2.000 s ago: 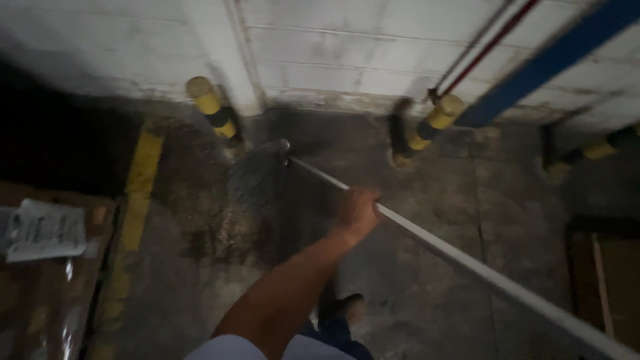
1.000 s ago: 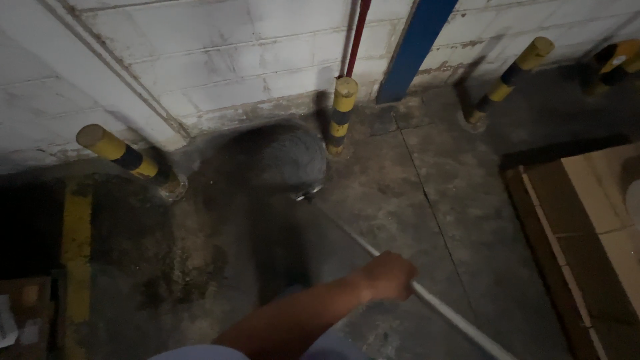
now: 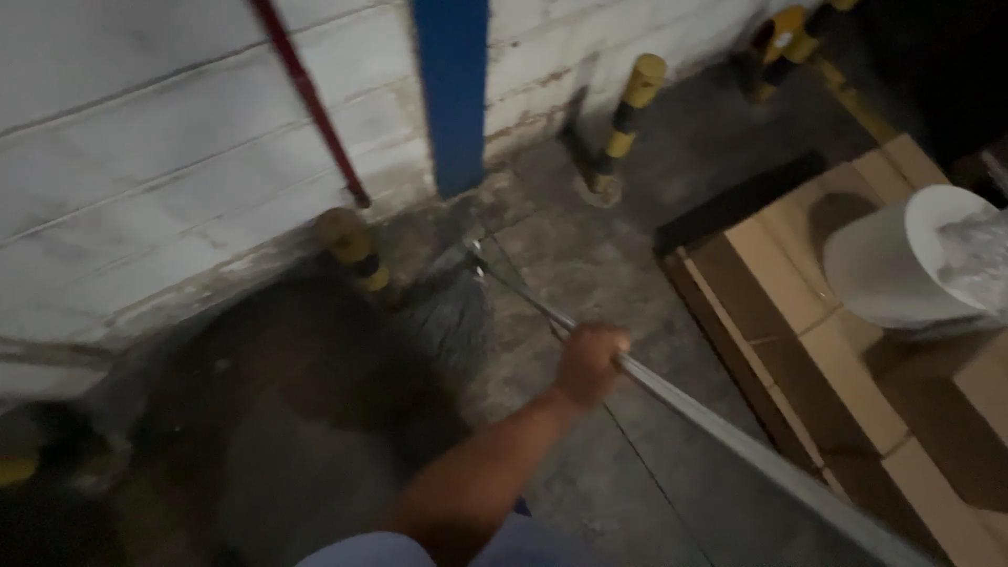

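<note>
My left hand [image 3: 592, 364] is closed around the pale pole [image 3: 709, 429] of a mop, about midway along its visible length. The pole runs from the lower right up to a shiny clamp [image 3: 477, 258]. Below and left of the clamp, the grey, stringy mop head [image 3: 450, 319] spreads blurred over the concrete floor, right beside a yellow and black post [image 3: 354, 250]. My right hand is out of view, as is the far end of the pole.
A white block wall [image 3: 197, 150] with a red pipe [image 3: 303, 87] and blue column [image 3: 450, 94] stands ahead. Another striped post [image 3: 628, 118] rises beyond. On the right, cardboard boxes [image 3: 787, 291] carry a white bucket [image 3: 874, 260] holding clear plastic. Dark wet-looking floor [image 3: 276, 441] lies left.
The view has swung right. The mop head has moved rightward along the wall, from near the left striped post to the post by the red pipe. My left hand has kept hold of the pole.
</note>
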